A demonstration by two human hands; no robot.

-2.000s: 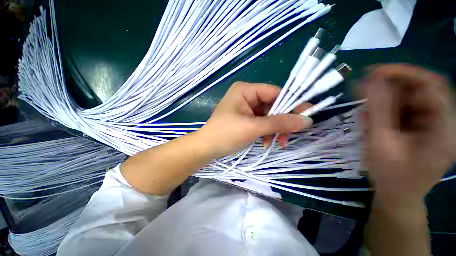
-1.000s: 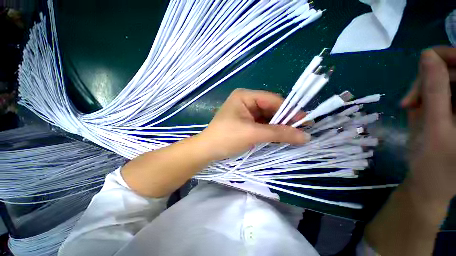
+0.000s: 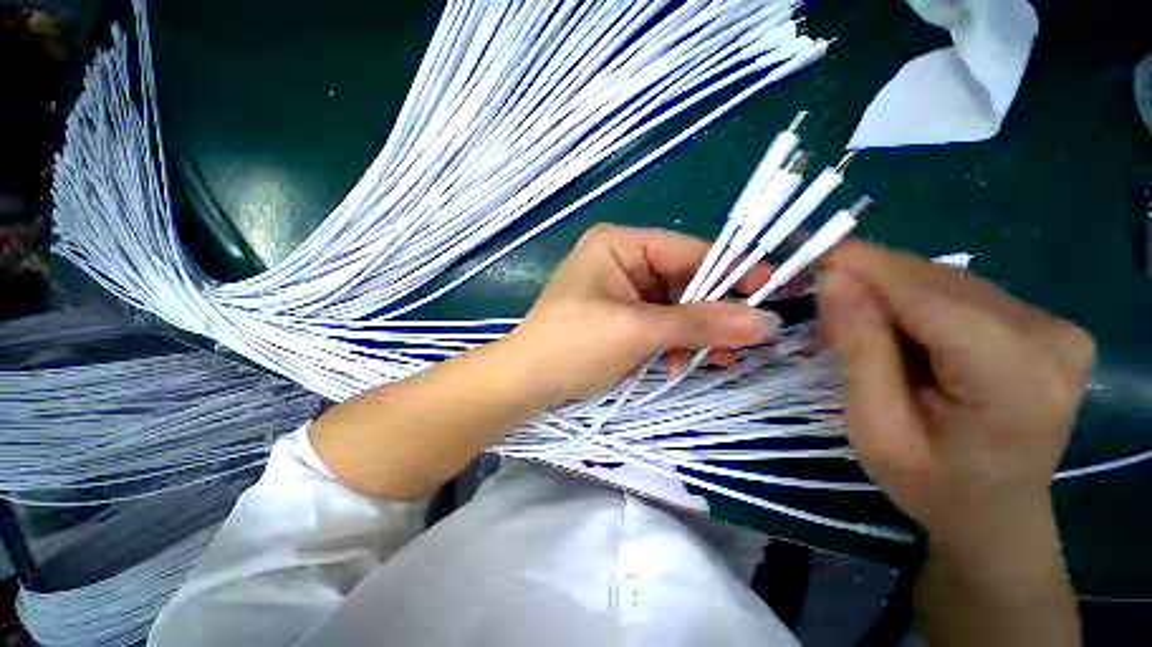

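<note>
My left hand [image 3: 657, 297] pinches several white cables just below their plug ends [image 3: 769, 190], which fan up and to the right with small metal tips. My right hand [image 3: 948, 367], slightly blurred, is close to the right of the rightmost held plug end [image 3: 821, 248]. Its fingers are curled, and whether they touch or grip a plug cannot be told. More white cables [image 3: 720, 430] lie flat beneath both hands; my right hand hides most of their ends.
A large bundle of white cables [image 3: 505, 139] fans over the upper green table [image 3: 303, 76], bending at the left. Greyer cable strands [image 3: 126, 417] are at the lower left. A white cloth or paper piece [image 3: 948, 91] lies upper right. A translucent object is cut off at the right edge.
My right hand has moved left from the right edge to beside the held plugs. Four plug ends now stand fanned in my left hand, which has stayed in nearly the same place.
</note>
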